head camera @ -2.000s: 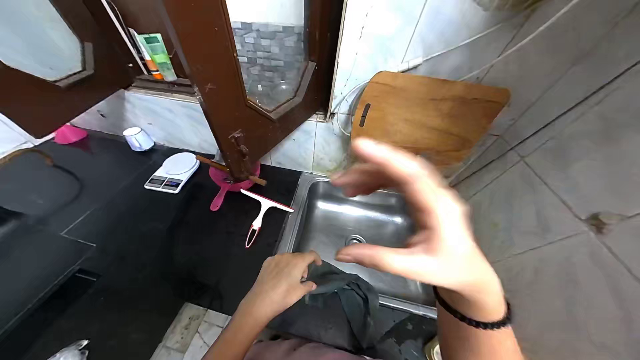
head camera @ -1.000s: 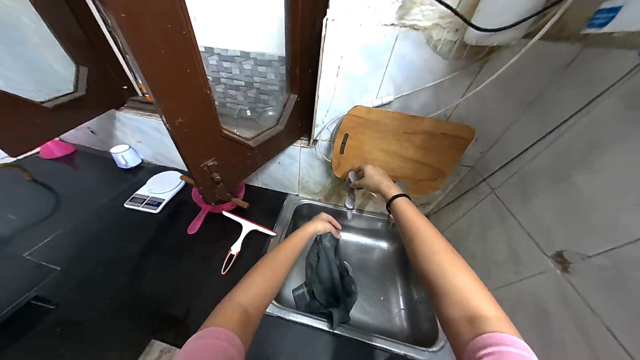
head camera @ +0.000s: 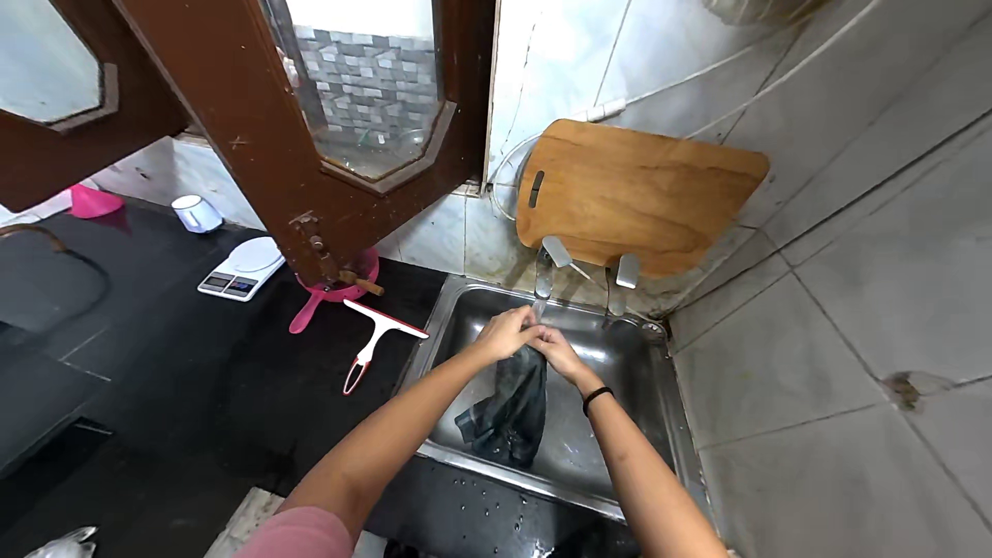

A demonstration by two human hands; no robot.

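A dark grey-green cloth (head camera: 511, 415) hangs down into the stainless steel sink (head camera: 593, 422), its top edge between my hands. My left hand (head camera: 505, 333) is closed on the cloth from the left. Beside it, my right hand (head camera: 556, 350) grips the same upper end, fingers touching or nearly touching the left ones. Both hands are just below the metal faucet (head camera: 543, 271), where water runs down onto them. The fingertips are partly hidden by one another.
A wooden cutting board (head camera: 635, 194) leans on the wall behind the faucet. Left of the sink lie a white-and-red squeegee (head camera: 380, 329), a pink strainer or pan (head camera: 333, 291), a digital kitchen scale (head camera: 244, 267) and a mug (head camera: 197, 213). A brown cabinet door (head camera: 232, 116) hangs open above the counter.
My right hand has come down from the faucet to the cloth and now holds it beside my left hand. Water now runs from the faucet. The cloth hangs under both hands.
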